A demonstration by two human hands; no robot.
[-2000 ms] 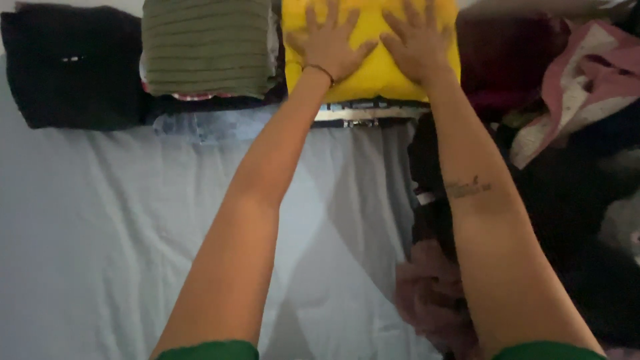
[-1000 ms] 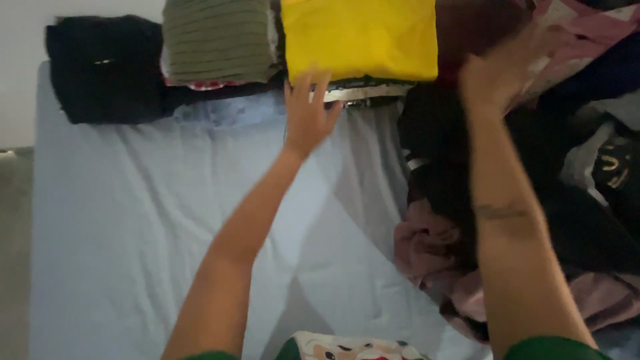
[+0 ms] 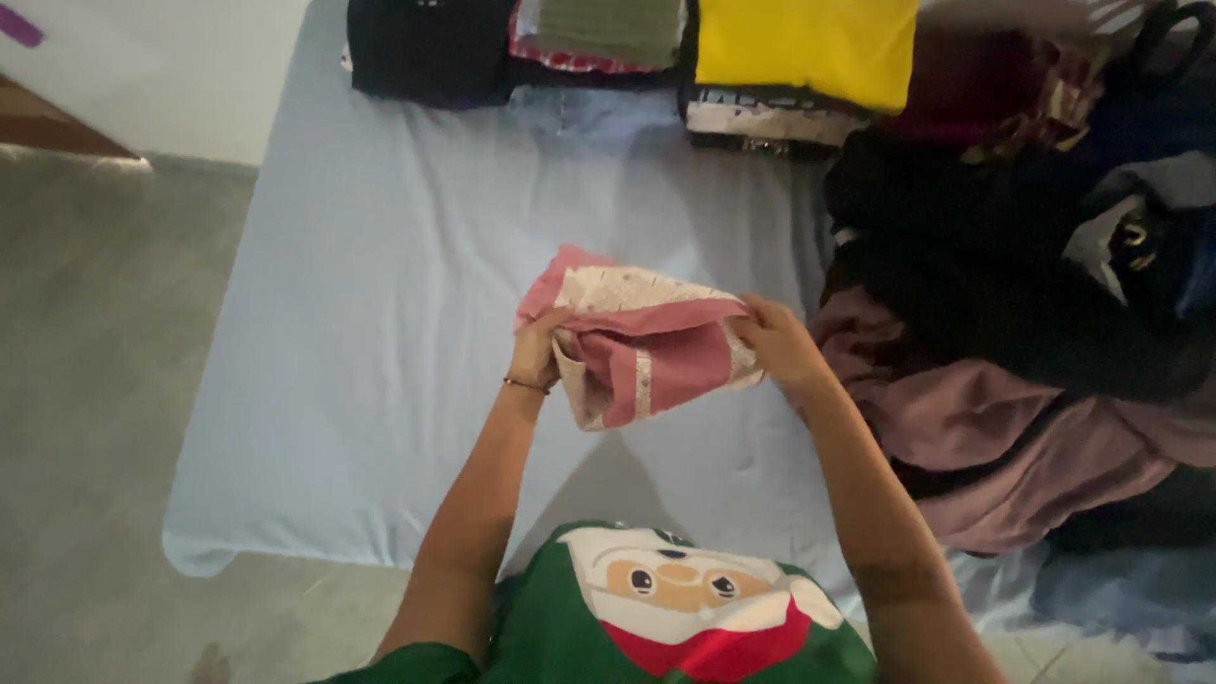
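Observation:
A pink and white patterned cloth garment (image 3: pixel 665 370) is spread between both hands above the light blue bedsheet (image 3: pixel 380 285). My left hand (image 3: pixel 540 351) grips its left edge, fingers partly hidden by the fabric. At the opposite top corner my right hand (image 3: pixel 777 344) holds it. The upper part is folded over, and the cloth sags open in the middle. Beyond it lie a folded yellow garment (image 3: pixel 803 47) on a stack, a folded olive ribbed garment (image 3: pixel 608 33) on another, and folded black clothing (image 3: pixel 427 52).
A loose heap of black clothes (image 3: pixel 969 275) covers the right side of the bed, with a dusty pink garment (image 3: pixel 969 418) along its near side. Dark red fabric (image 3: pixel 978 85) lies behind the heap. The tiled floor (image 3: pixel 104 380) runs along the bed's left edge.
Both hands were on the yellow garment, then the right reached toward the pink and white cloth at the upper right. Now both hold that cloth nearer the body. The view has shifted.

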